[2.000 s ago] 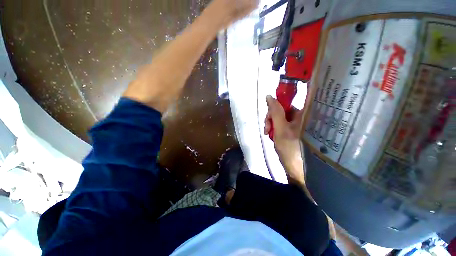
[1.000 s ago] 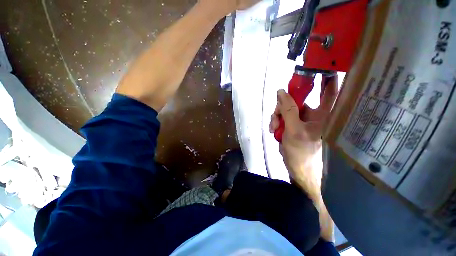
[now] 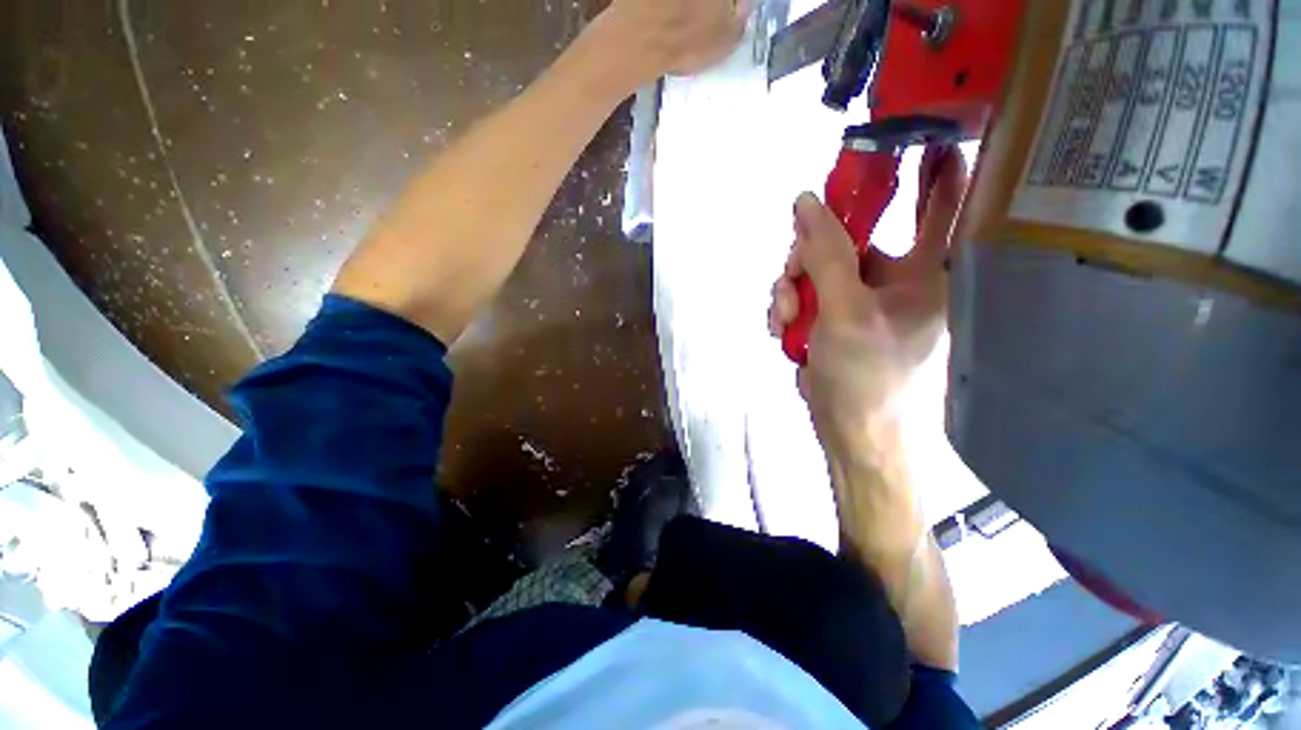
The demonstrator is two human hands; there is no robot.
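Note:
My right hand [image 3: 870,321] is closed round the red handle [image 3: 865,193] of the cutting machine. The machine's grey motor body [image 3: 1127,414] fills the right side, with a pale nameplate [image 3: 1156,107] and a red block [image 3: 942,72] beside the handle. A dark metal part [image 3: 853,57] and a flat metal bar [image 3: 802,46] show by the block. The knife edge is not visible. The white fabric lay [image 3: 706,271] runs under the machine with a curved edge. My left hand [image 3: 692,32] is at the lay's edge, at the frame's top; its fingers are unclear.
The scuffed brown surface [image 3: 286,157] is scattered with small white bits. Crumpled white fabric [image 3: 86,513] lies at the left. My dark shoe [image 3: 649,513] and knees are close to the lay. A patterned item [image 3: 1241,699] shows at the lower right edge.
The motor body has come lower and now shows more of its grey end. The handle and my right hand are higher than one second ago. My left hand shows more at the top edge.

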